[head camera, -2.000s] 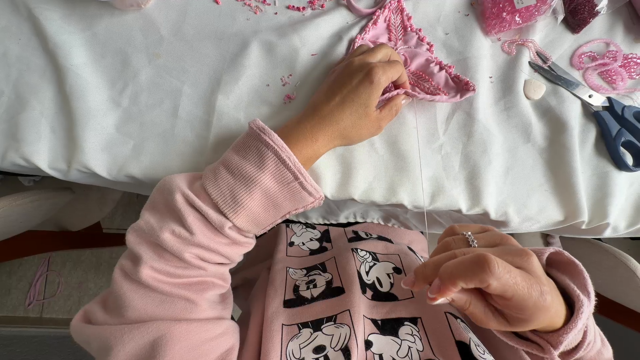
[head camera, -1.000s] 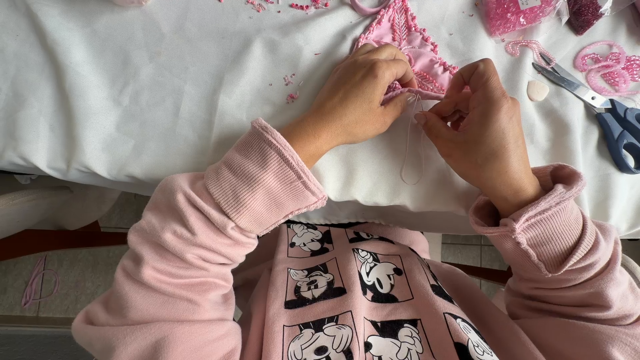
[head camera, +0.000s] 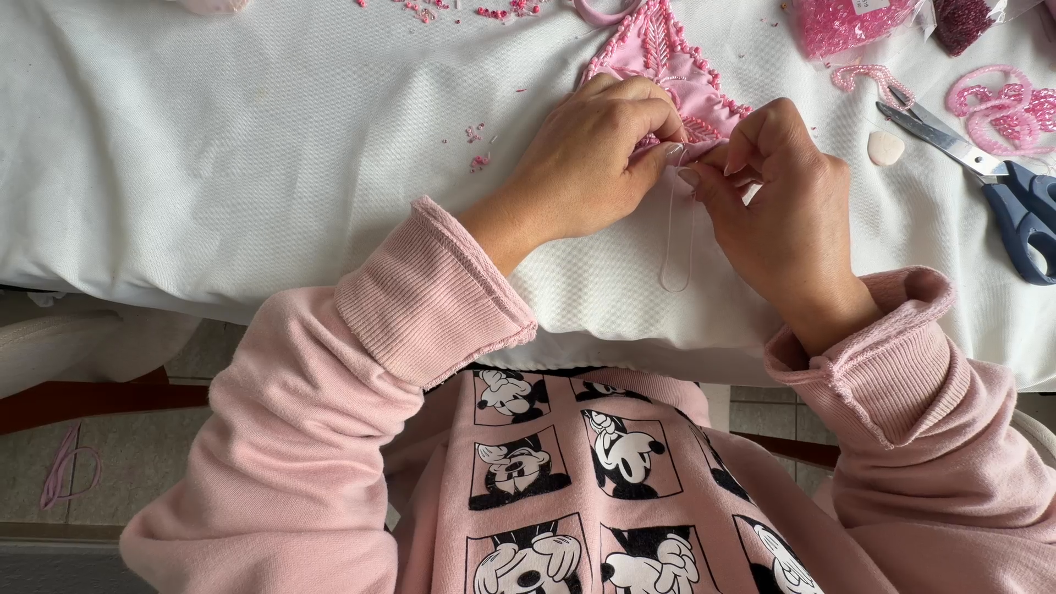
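A pink triangular fabric piece with beaded edges and beaded leaf patterns (head camera: 697, 78) lies at the table's near side. My left hand (head camera: 590, 153) grips its lower edge between thumb and fingers. Close beside it, my right hand (head camera: 780, 190) has thumb and fingertips pinched together at the same edge; whether a needle is between them cannot be seen. A thin pale thread (head camera: 676, 285) hangs in a loop below the fingertips, over the white cloth. Both hands hide part of the lower edge.
Scissors with blue handles (head camera: 982, 161) lie open at the right, near a pale flat piece (head camera: 885, 148), beaded strands (head camera: 994, 103) and a bag of pink beads (head camera: 850, 25). Loose beads (head camera: 477, 161) are scattered on the white tablecloth (head camera: 206, 165). A pink cord (head camera: 70, 474) lies on the floor.
My right hand has come up from near my lap, where the thread was drawn taut, to the fabric's lower edge. The thread now hangs slack in a loop. My left hand has stayed on the fabric.
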